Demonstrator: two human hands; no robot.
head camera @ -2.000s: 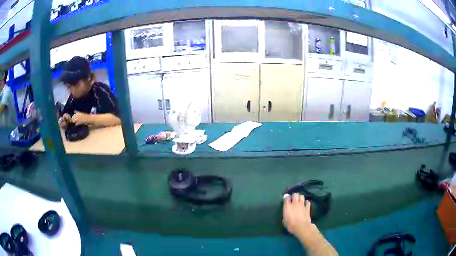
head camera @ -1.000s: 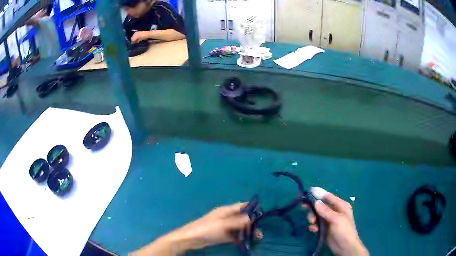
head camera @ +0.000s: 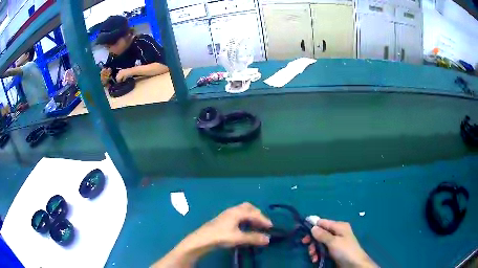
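A black headband assembly (head camera: 286, 233) is held low in front of me, just above the teal bench. My left hand (head camera: 230, 230) grips its left end, fingers over a small black bracket. My right hand (head camera: 335, 242) grips its right side; a white cover is on one fingertip. A thin curved black arm sticks up between the hands. The lower part of the loop is cut off by the frame's edge. Several round black earcup housings (head camera: 92, 183) with green inside lie open side up on a white sheet (head camera: 99, 222) at left.
A headband with one cup (head camera: 230, 128) lies on the green belt. Another black headband (head camera: 446, 208) lies on the bench at right. A white scrap (head camera: 179, 203) is left of my hands. Teal uprights (head camera: 99, 99) stand at left. A person works opposite, beside a white fan (head camera: 237, 68).
The right hand took the headband from the belt and brought it to the bench, where both hands now hold it. Since one second ago, the left fingers have moved over the bracket at its left end.
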